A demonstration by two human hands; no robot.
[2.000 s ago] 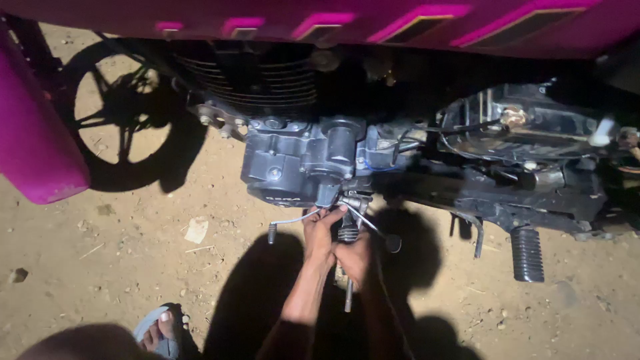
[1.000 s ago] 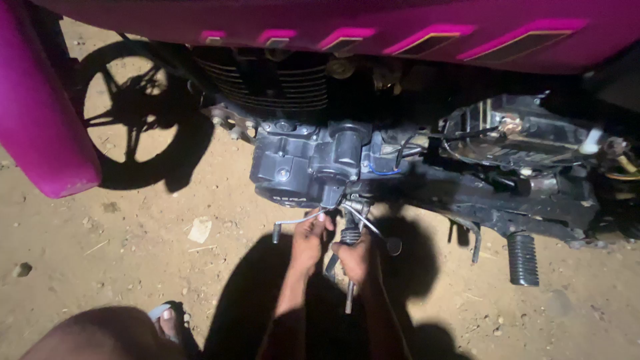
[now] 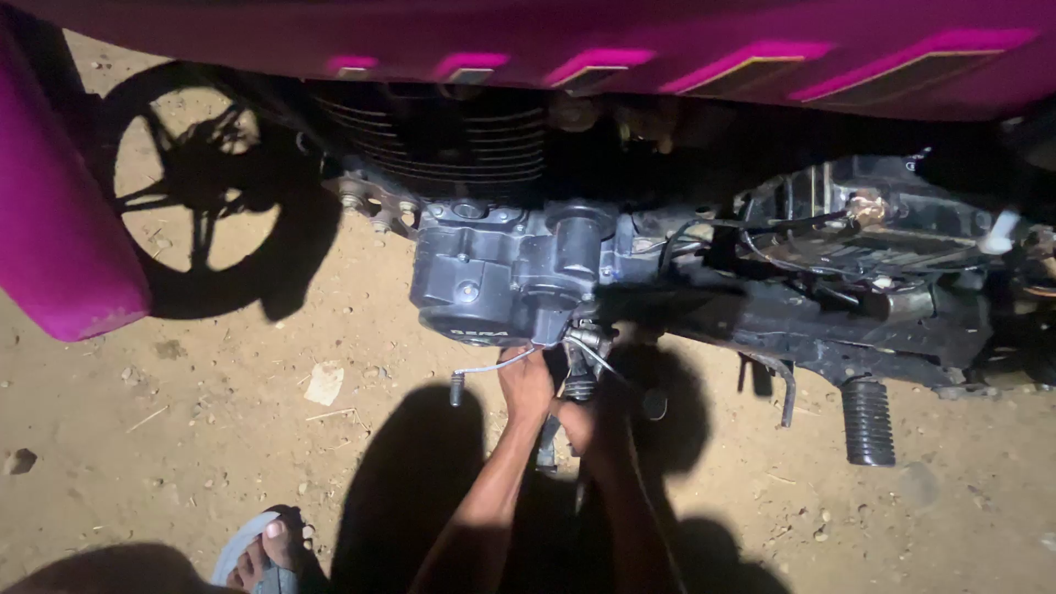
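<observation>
My left hand (image 3: pixel 525 384) reaches under the lower edge of the dark engine cover (image 3: pixel 495 280) of a motorcycle, beside the base of the gear shift lever (image 3: pixel 495 365); its fingertips are hidden. My right hand (image 3: pixel 580 422) is just right of it, in shadow, close below a ribbed rubber footrest (image 3: pixel 579 388). Whether it grips anything cannot be told. The thin lever's rubber-tipped end lies left of my hands. A second thin metal rod (image 3: pixel 596 357) slants down to the right from the engine. The kickstand (image 3: pixel 547 450) shows between my forearms.
Magenta body panels (image 3: pixel 74 206) frame the top and left. A spoked front wheel (image 3: pixel 198 190) stands at left. On the right are the frame, wiring (image 3: pixel 767 223) and a rear ribbed footrest (image 3: pixel 869 422). A sandaled foot (image 3: pixel 264 553) rests on the sandy ground (image 3: pixel 330 462).
My left hand has moved up against the underside of the engine cover. My right hand has shifted lower and is now mostly in shadow.
</observation>
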